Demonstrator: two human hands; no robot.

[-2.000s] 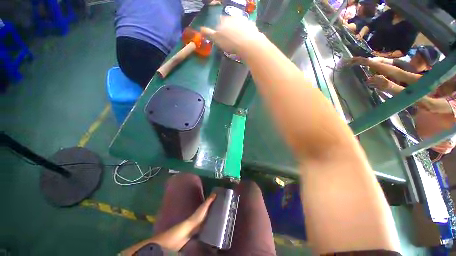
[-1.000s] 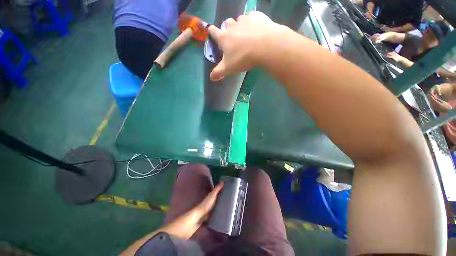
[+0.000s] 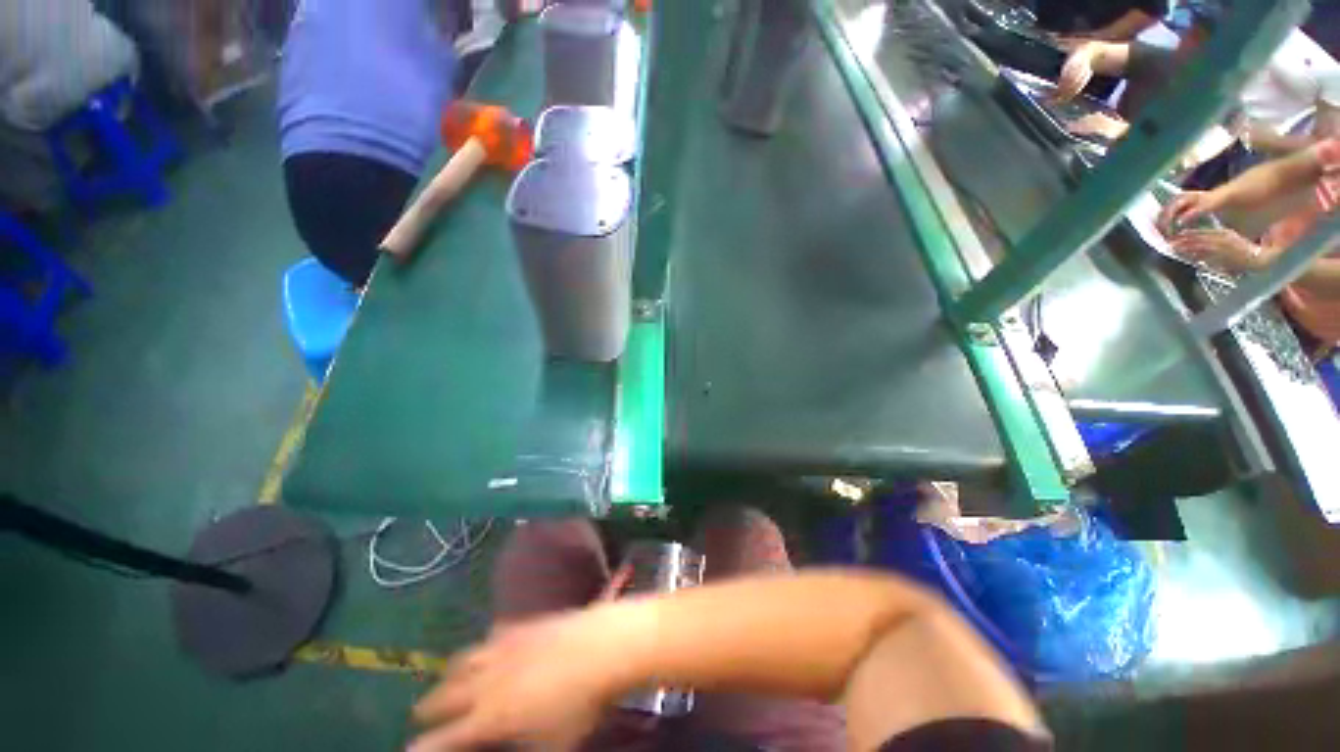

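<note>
A silver-grey housing shell (image 3: 673,567) lies on my lap between the knees, its middle covered by my right forearm. My left hand (image 3: 619,575) is mostly hidden behind that forearm; a finger shows at the shell's left edge. My right hand (image 3: 507,691) is blurred, low in the picture and left of the shell, with fingers apart and nothing seen in it. A silver-grey speaker housing (image 3: 576,287) stands upright on the green side bench (image 3: 426,397) beside the green rail. More housings (image 3: 584,52) stand behind it.
An orange-headed mallet (image 3: 438,197) lies on the bench near a seated person. A dark belt (image 3: 823,338) runs right of the rail (image 3: 642,411). A slanting green post (image 3: 1117,162), blue-lined bin (image 3: 1051,595) and round fan base (image 3: 253,588) flank me. Other people's hands work at far right.
My right hand has come back from the bench to my lap. The dark-topped housing at the bench's near end is gone from there. The shell remains on my lap.
</note>
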